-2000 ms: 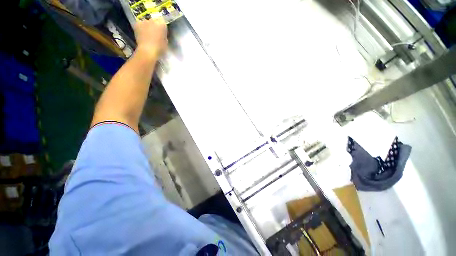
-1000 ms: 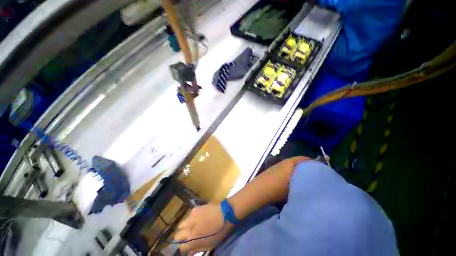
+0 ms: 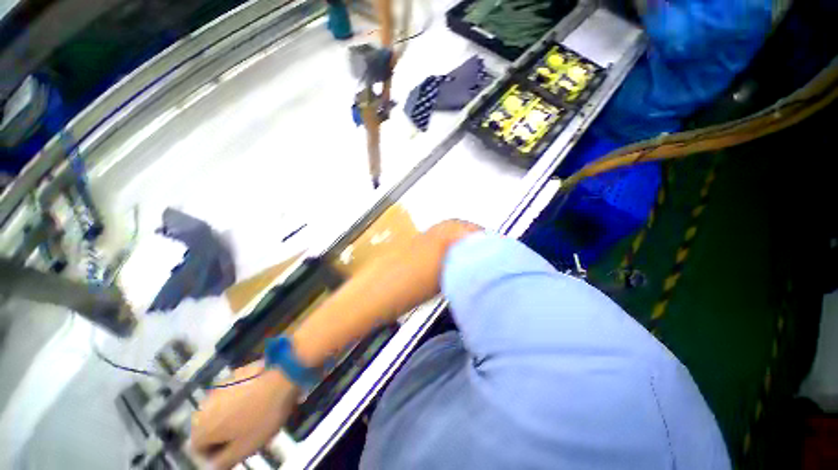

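My right hand, with a blue strap on the wrist, is at the lower left over the short silver cross rods. It is blurred and its fingertips are hard to make out, so I cannot tell whether it holds anything. My right forearm crosses above a black carrier frame on the line and hides its middle. My left hand is not in view.
Two black carriers with yellow boards stand up the line, beside a black tray with greenish contents. A tapered driver hangs over the table. Grey-blue cloths, cardboard and a dark stick lie about. A metal rail edges the line.
The view swung away from the left arm and yellow board at the far end. Since one second ago, my right hand moved from the black frame down-left to the cross rods.
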